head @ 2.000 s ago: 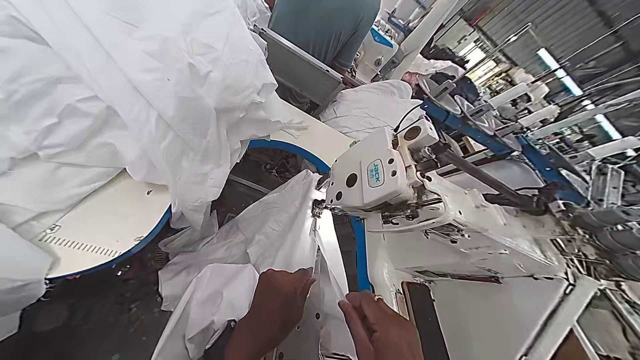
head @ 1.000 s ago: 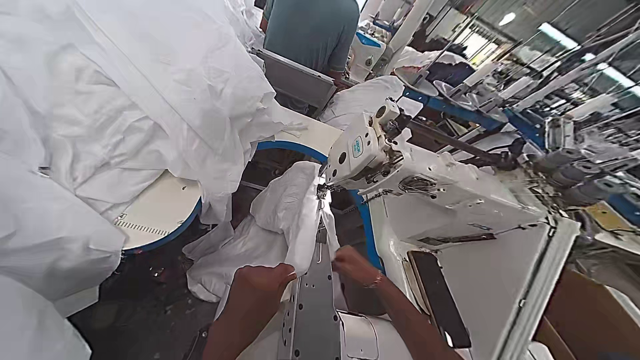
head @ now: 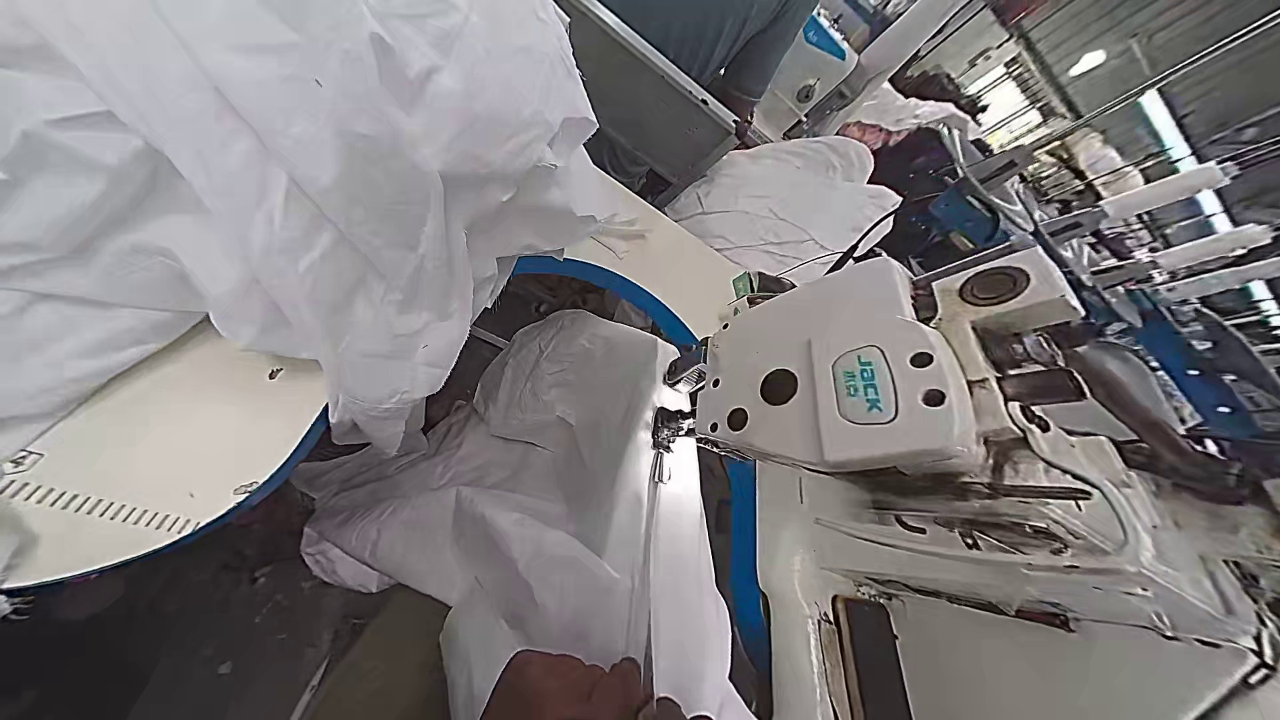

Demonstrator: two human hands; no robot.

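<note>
White fabric runs from the bottom of the view up to the presser foot of a Jack industrial sewing machine. A bright lamp lights the cloth beside the foot. At the bottom edge my left hand grips the cloth near its folded seam, its fingers bent over it. Only fingertips of my right hand show, close to the left hand at the same seam; what they do is hard to tell.
A large heap of white fabric covers much of the cream, blue-edged table at left. Behind, a person in a dark top works near more white cloth. A dark flat object lies on the machine's right side.
The fabric now covers the metal arm that showed below the foot a second ago. Both hands sit lower in view and closer together. The view has shifted.
</note>
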